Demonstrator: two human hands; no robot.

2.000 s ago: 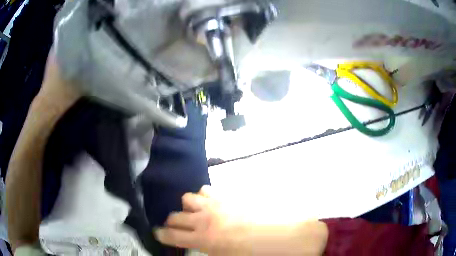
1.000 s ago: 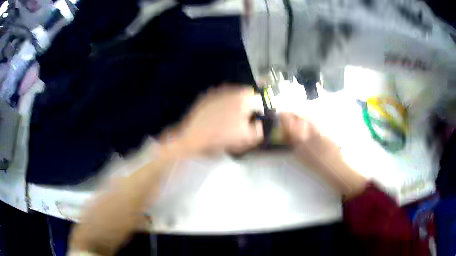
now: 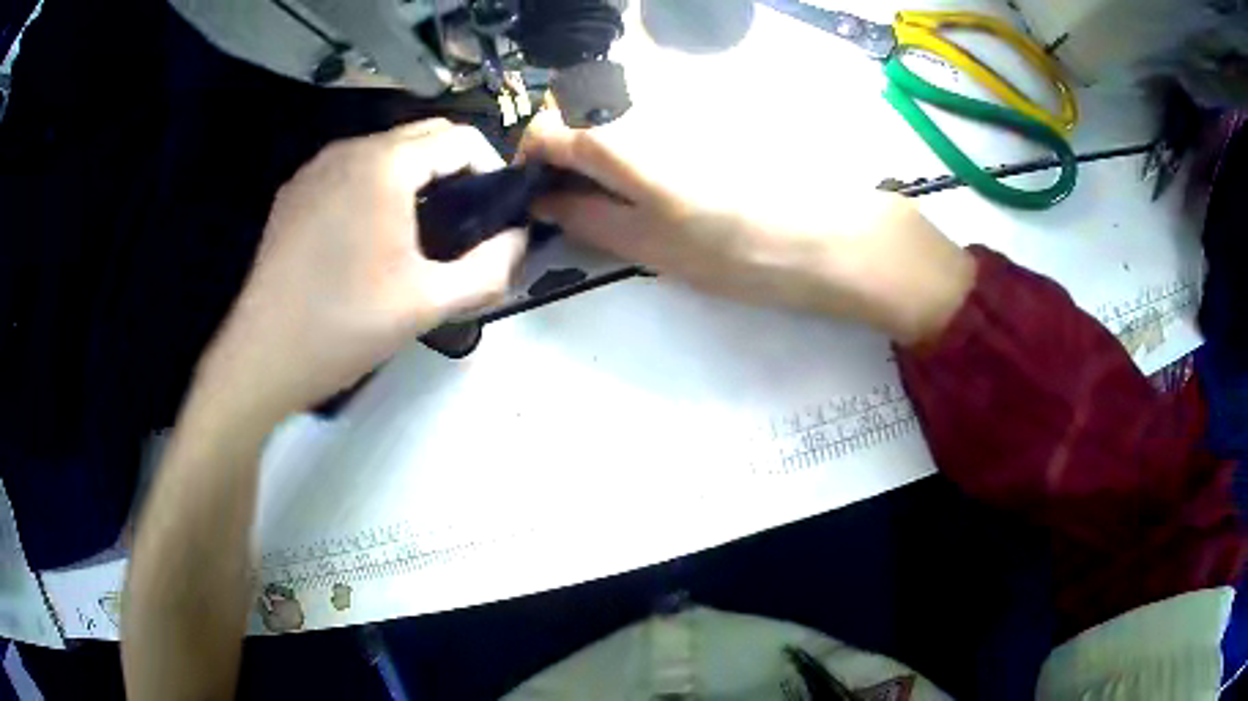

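Note:
Dark cloth point(image 3: 130, 233) spreads over the left side of the white table. A folded part of it point(image 3: 472, 208) is bunched between my hands, just in front of the needle area. My left hand point(image 3: 377, 253) grips this fold between thumb and fingers. My right hand point(image 3: 602, 199) pinches its right end close to the presser foot point(image 3: 512, 104); its fingertips are partly hidden by the cloth. The square grey block point(image 3: 593, 93) is just above my right hand. The sewing machine head point(image 3: 363, 34) is at the top edge.
Scissors with green and yellow handles point(image 3: 979, 103) lie right of the needle. A small dark tool point(image 3: 1166, 137) is at the far right. The white table point(image 3: 657, 411) has ruler marks along its curved front edge. A dark seam crosses it. My pale garment point(image 3: 684, 660) shows below.
The view has shifted. Two seconds ago the cloth ran down from the needle under my right hand. Now both hands hold a bunched fold near the presser foot, with dark cloth spread at left.

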